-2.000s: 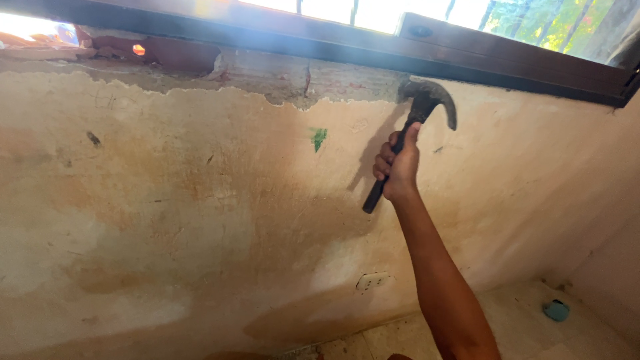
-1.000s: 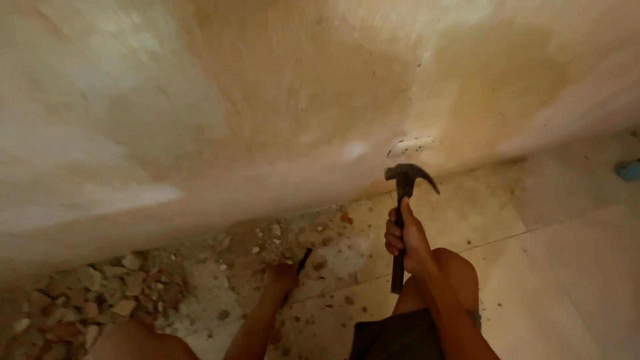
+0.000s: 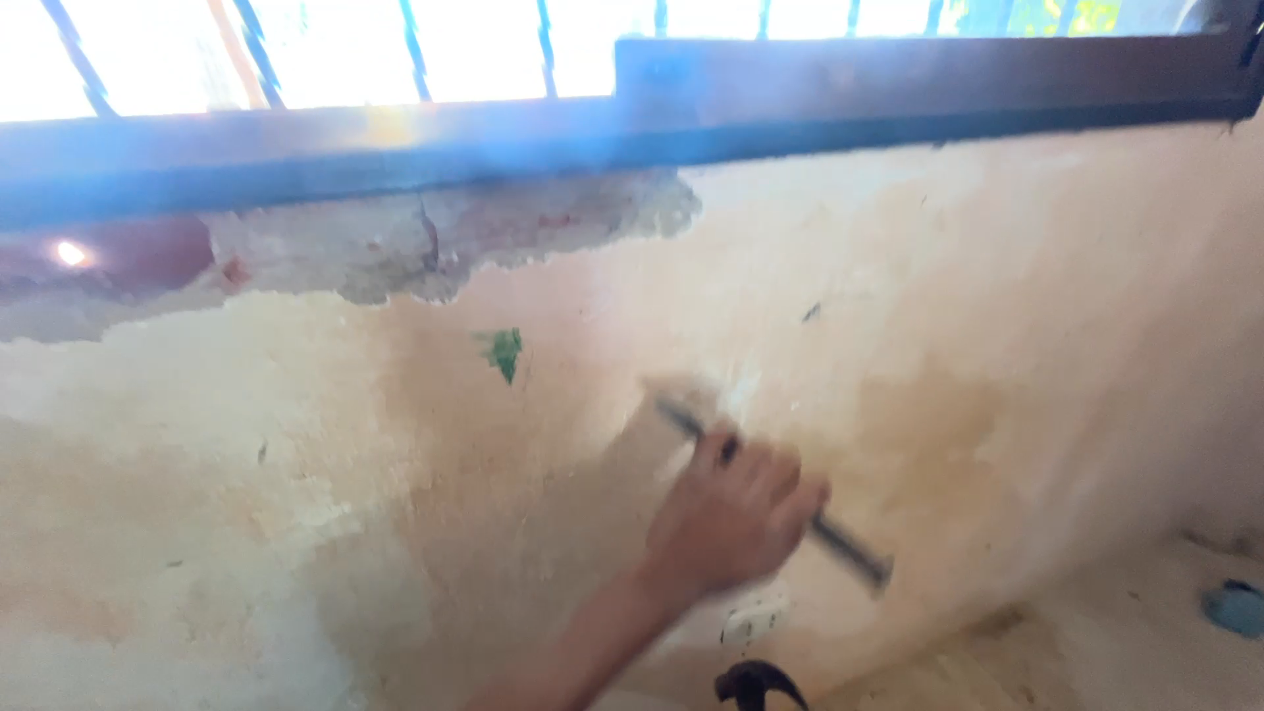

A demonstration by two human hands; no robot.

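My left hand (image 3: pixel 736 513) is closed around a dark metal chisel (image 3: pixel 851 553), held slanting in front of the plastered wall (image 3: pixel 553 474). One end points up and left, the other sticks out low on the right of the fist; both are blurred. At the bottom edge shows the head of a claw hammer (image 3: pixel 758 683); its handle and my right hand are below the frame. Above the fist, a strip of plaster is broken away under the window frame, baring rough masonry (image 3: pixel 553 212).
A dark window frame (image 3: pixel 474 158) with bars behind it runs across the top. A wall outlet (image 3: pixel 752 622) sits low behind my left forearm. A bluish object (image 3: pixel 1234 607) lies on the floor at the right.
My left hand has risen from near the floor rubble with the chisel in it. The hammer, fully visible before, now shows only its head. The view has tilted up to the window.
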